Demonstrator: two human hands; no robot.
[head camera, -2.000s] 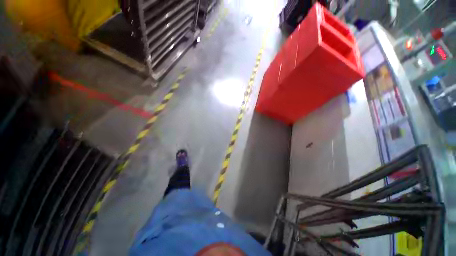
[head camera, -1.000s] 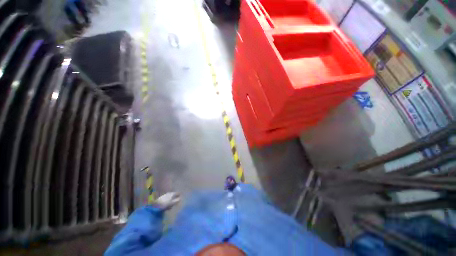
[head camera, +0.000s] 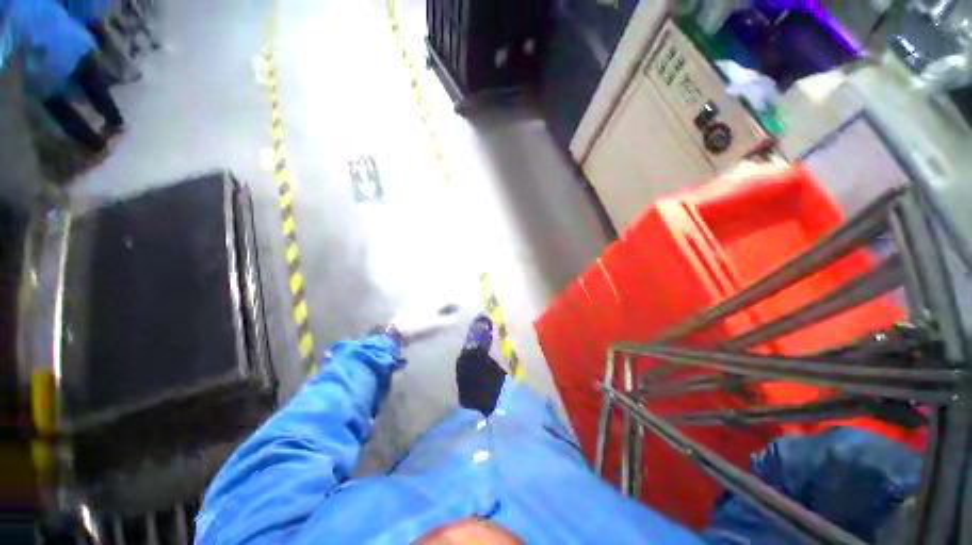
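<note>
A bundle of thin grey metal frames (head camera: 789, 373) stands at the right, close to my body, in front of red totes. My right sleeve shows behind the frames; my right hand is hidden or out of the picture, so its hold cannot be seen. My left sleeve reaches forward at lower centre. My left hand (head camera: 399, 334) is small and blurred at its end, over the floor, beside a pale smear; its fingers and any hold cannot be made out.
Red totes (head camera: 629, 309) stand stacked at right, beside a pale cabinet (head camera: 671, 122). A dark-topped cart (head camera: 155, 287) is at left. A person in blue (head camera: 53, 59) is at upper left. Yellow-black tapes (head camera: 285, 202) mark the aisle. A dark rack (head camera: 496, 48) stands ahead.
The view has moved forward along the aisle. The dark cart has come nearer at left, and the red totes now lie beside and behind the frames. My left arm reaches further forward.
</note>
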